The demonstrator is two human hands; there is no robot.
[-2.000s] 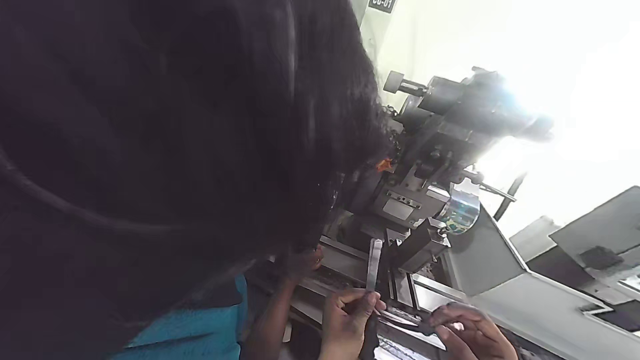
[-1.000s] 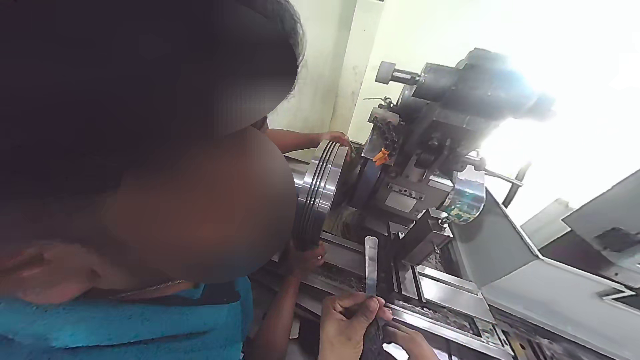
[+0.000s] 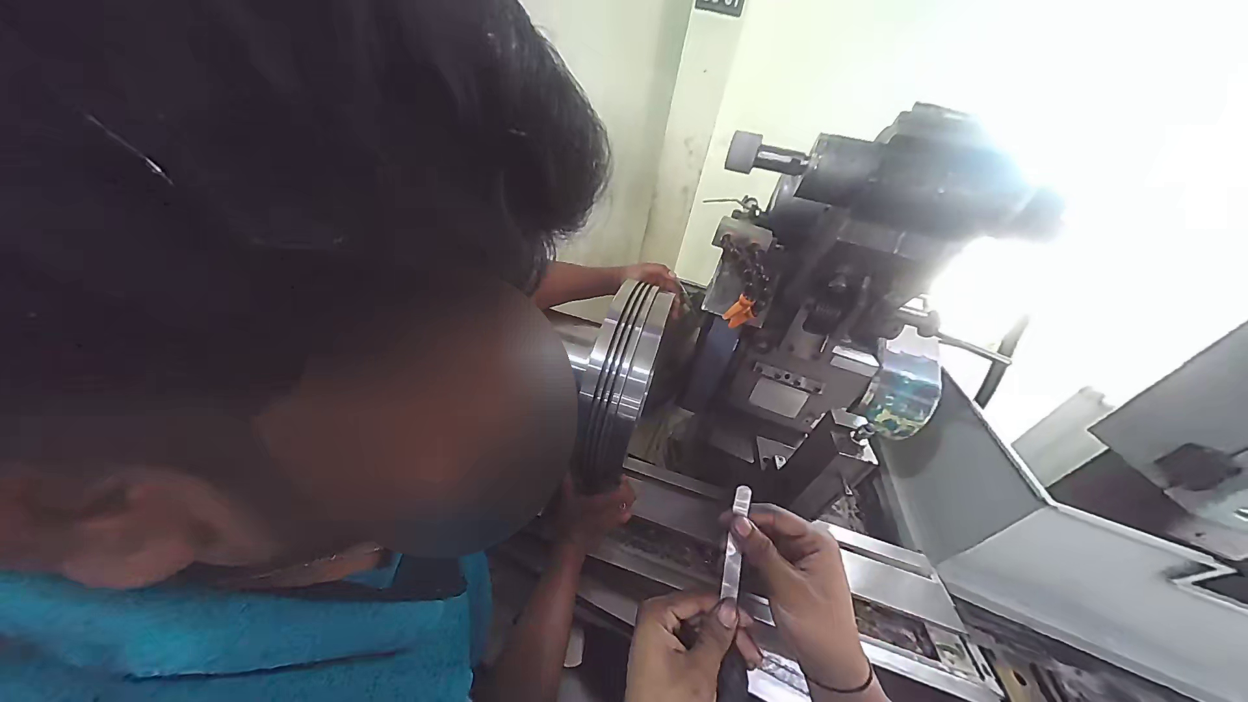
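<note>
Low in the head view, my left hand [image 3: 682,643] pinches the lower end of a thin metal strip [image 3: 731,570], which looks like a feeler gauge blade. My right hand [image 3: 795,585] holds the same strip nearer its rounded upper end between thumb and fingers. Dark parts under my left hand are partly hidden. To the upper left of my hands is a large grooved metal disc [image 3: 624,370]; a co-worker's hands [image 3: 648,276] touch its top and bottom edges.
A co-worker in a blue shirt [image 3: 244,634] leans in from the left, very close. Ahead stands a grinding or turning machine's head [image 3: 877,185] with an orange coolant nozzle [image 3: 741,310]. Metal slideways [image 3: 877,575] run below, with a grey sheet-metal guard [image 3: 1053,546] at right.
My right hand has come up to the strip's upper part; two seconds ago it was off to the right. The co-worker's head has moved, and the grooved disc, hidden at first, now shows.
</note>
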